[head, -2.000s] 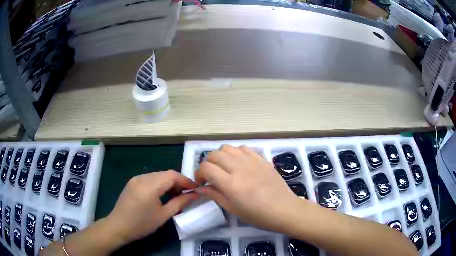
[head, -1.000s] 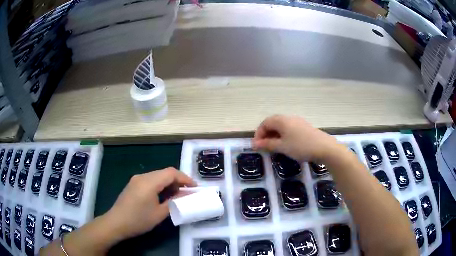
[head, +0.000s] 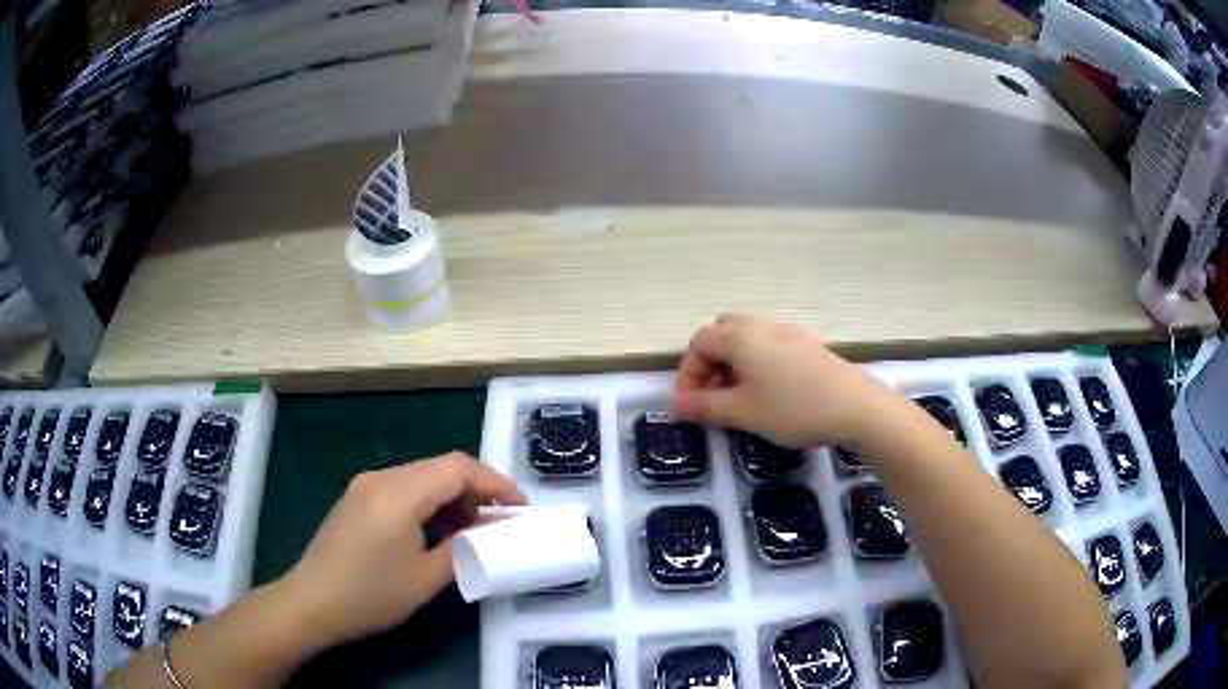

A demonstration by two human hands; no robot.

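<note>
My left hand [head: 391, 545] holds a small white label roll [head: 528, 555] over the left edge of the foam tray [head: 616, 592]; the roll partly covers a watch. My right hand [head: 761, 384] is bent over the tray's back row, its thumb and fingertips together at the upper right of a watch body [head: 669, 448]. Whether a sticker is between the fingertips cannot be seen. Another watch body [head: 563, 440] with a small pale strip at its top edge lies in the back left pocket. My right forearm hides part of the tray.
A larger label roll [head: 401, 285] with a gridded strip standing up sits on the wooden board [head: 754, 276]. A second tray [head: 245, 518] of watches lies at the left. Stacked trays [head: 317, 74] stand at the back left. A pink-white fan [head: 1176, 202] stands at the right.
My right hand has moved from the label roll to the tray's back row, then slightly left and down. My left hand stays with the roll, which has shifted slightly up.
</note>
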